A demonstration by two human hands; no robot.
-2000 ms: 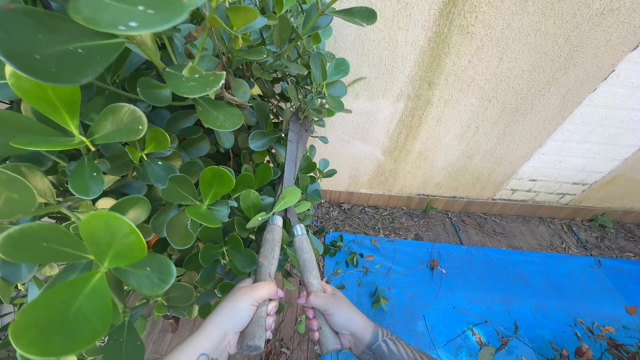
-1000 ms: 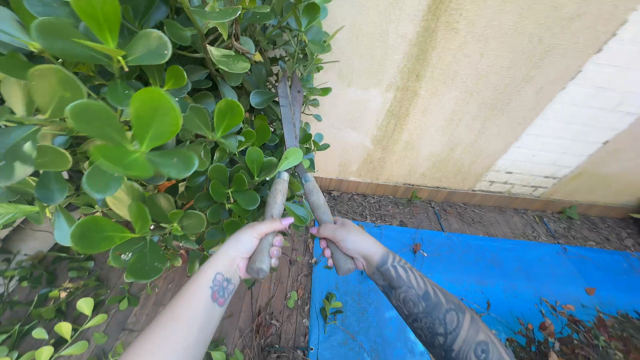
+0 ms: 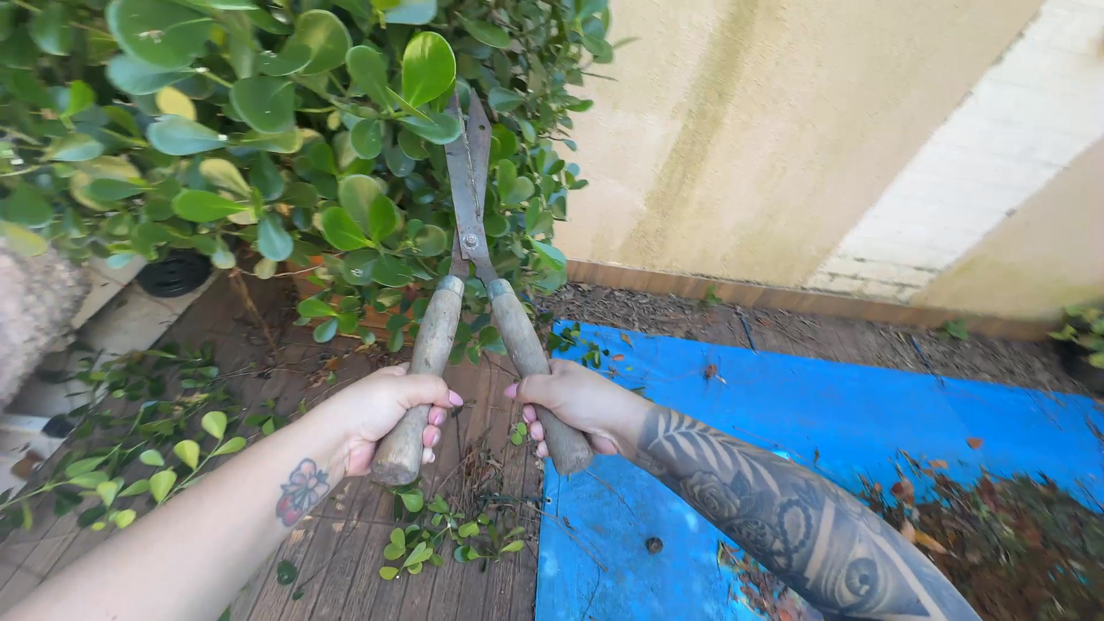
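Observation:
A pair of hedge shears (image 3: 471,198) with worn metal blades points up and away from me, nearly closed, against the leafy green shrub (image 3: 285,147). My left hand (image 3: 392,418) grips the left wooden handle, and my right hand (image 3: 573,405) grips the right one. Both handles stand a little apart, with the pivot bolt visible above them. Round leaves partly cover the blade tips.
A blue tarp (image 3: 819,379) lies at the right, bearing a heap of dry clippings (image 3: 992,543). Cut leafy sprigs (image 3: 440,535) lie on the wooden decking (image 3: 345,561). Behind rises a stained beige wall (image 3: 776,129). A dark round object (image 3: 174,272) shows under the shrub at left.
Both hands still hold the shears. More decking and cut sprigs show at lower left as the view has shifted. The blades now lie among different leaves.

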